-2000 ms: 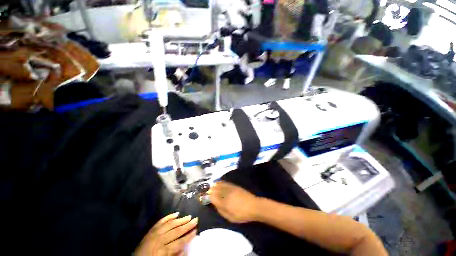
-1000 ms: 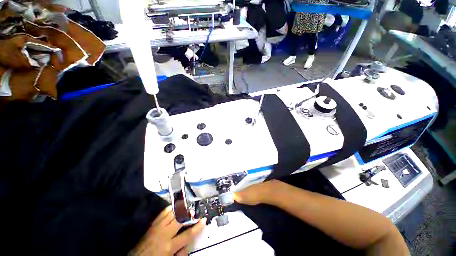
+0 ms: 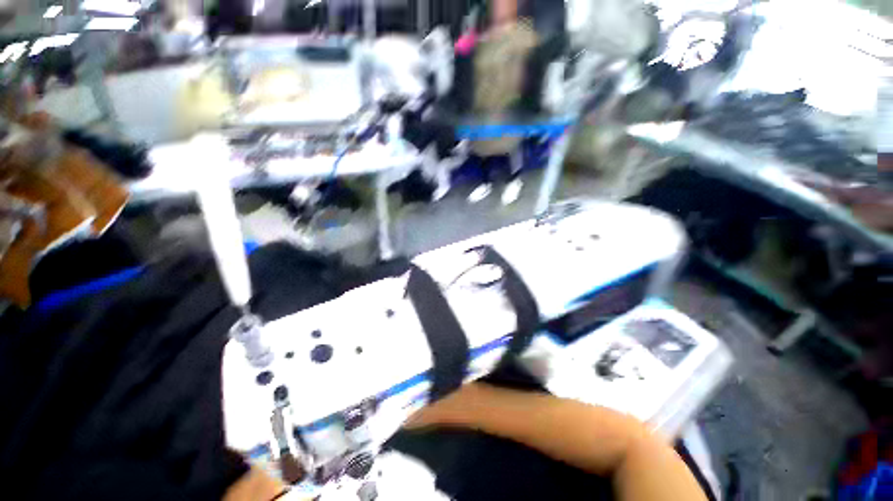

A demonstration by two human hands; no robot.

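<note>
The white sewing machine head (image 3: 372,323) with a blue stripe runs from lower left to upper right, blurred. Two black fabric strips (image 3: 438,328) are draped over it. The black garment (image 3: 117,382) covers the left side, and black cloth also lies below my right forearm. My right forearm reaches in from the lower right; my right hand (image 3: 431,411) is partly hidden at the machine head's front, fingers not visible. My left hand (image 3: 257,483) is cut off by the bottom edge below the needle end, only a small part showing. A white surface or cloth shows at the bottom centre.
Brown pieces with white edges (image 3: 73,201) lie at far left. A control panel (image 3: 607,301) and small grey tray (image 3: 666,336) are at the machine's right end. Behind stand another white table (image 3: 284,161) and a person (image 3: 501,83). A long table (image 3: 764,176) runs along the right.
The view has tilted up and shifted, so the machine sits lower and my left hand is mostly out of the picture. My right hand is now largely hidden by the machine head.
</note>
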